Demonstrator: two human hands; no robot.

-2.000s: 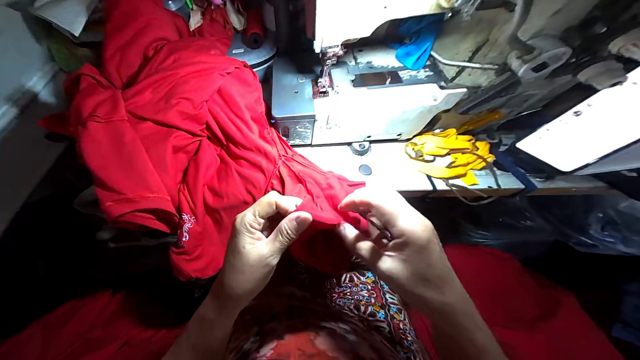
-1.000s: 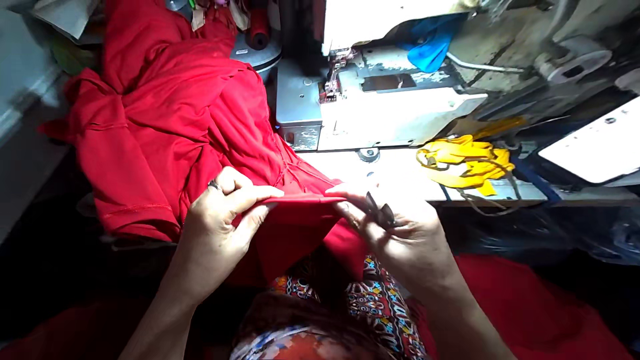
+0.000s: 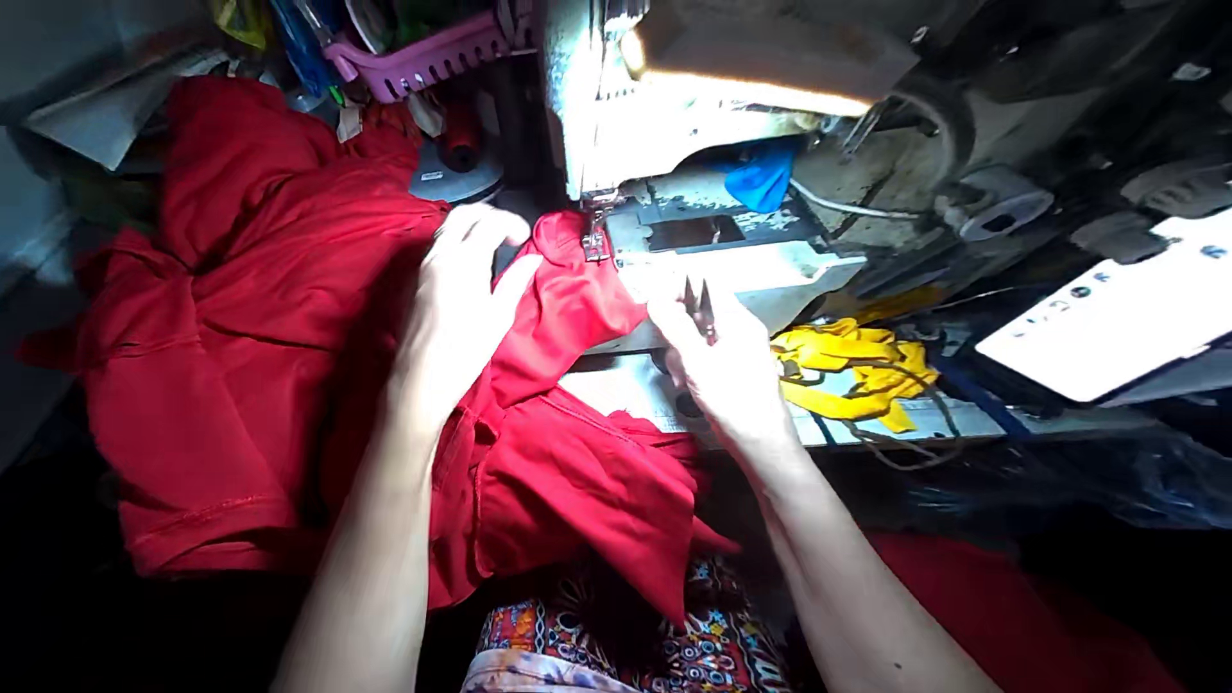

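Red fabric [image 3: 553,327] runs up to the presser foot [image 3: 596,241] of a sewing machine [image 3: 693,135], its edge at the foot. My left hand [image 3: 467,289] lies on the fabric left of the foot, thumb and fingers apart; whether it pinches cloth is unclear. My right hand [image 3: 717,356] is right of the foot, holding small thread snips [image 3: 701,308] with the blades pointing up, its fingertips at the fabric's right edge. More of the red garment [image 3: 241,385] is heaped at the left, and part hangs over my patterned clothing in front.
Yellow fabric strips [image 3: 857,371] lie on the table right of my right hand. A blue cloth [image 3: 760,181] sits behind the machine bed. At the back left are a pink plastic basket [image 3: 423,63] and a red thread cone [image 3: 460,140]. A bright tablet-like screen [image 3: 1107,308] stands at the right.
Both hands have moved from in front of the table up to the sewing machine. The fabric edge they stretched between them is now at the presser foot. The view has shifted.
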